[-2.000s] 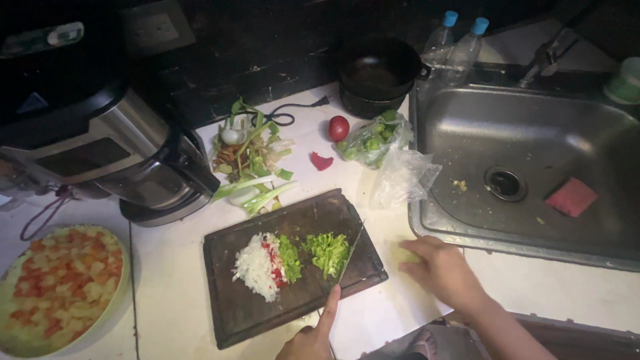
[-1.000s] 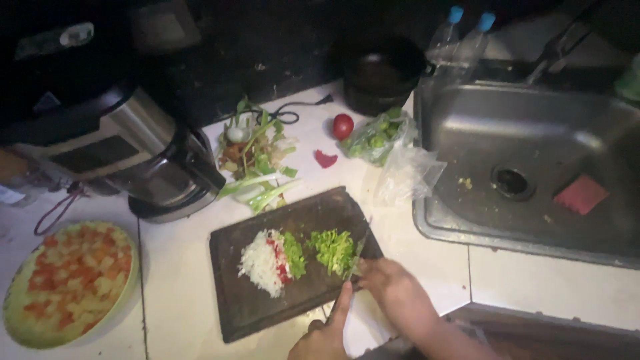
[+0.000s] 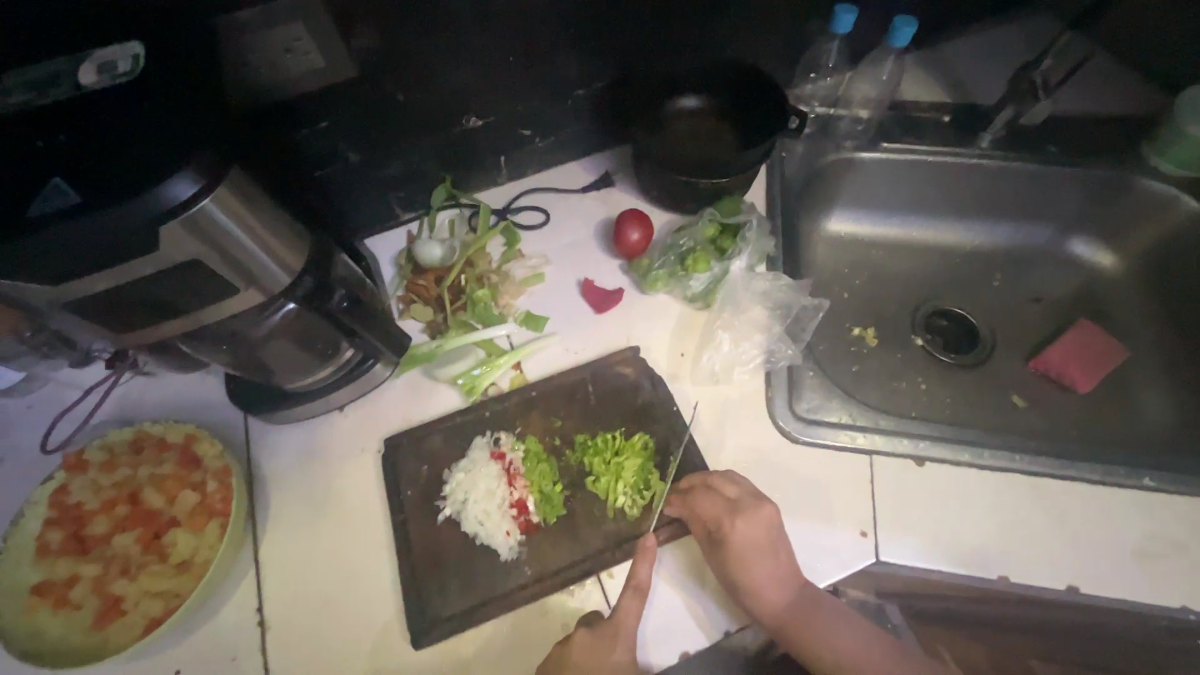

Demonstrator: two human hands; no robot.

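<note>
The knife (image 3: 674, 469) is in my left hand (image 3: 600, 637), index finger stretched along its spine. Its blade leans over the right part of the dark cutting board (image 3: 525, 600). My right hand (image 3: 741, 534) is bent at the board's right edge, fingertips beside the blade; whether they pinch anything is hidden. Left of the blade lies a heap of chopped green vegetable (image 3: 619, 469). Further left, chopped white pieces (image 3: 483, 497), red bits (image 3: 517, 492) and another green heap (image 3: 542, 480) lie side by side.
A bowl of diced orange and pale food (image 3: 131, 525) and a coffee maker (image 3: 281, 291) stand left. Behind the board lie vegetable scraps (image 3: 469, 291), a tomato (image 3: 634, 233), a red piece (image 3: 601, 295) and a plastic bag (image 3: 759, 323). A black pot (image 3: 703, 141) and steel sink (image 3: 872, 403) are beyond.
My right hand has moved left from the counter beside the board to the board's right edge, by the knife. The knife remains in my left hand.
</note>
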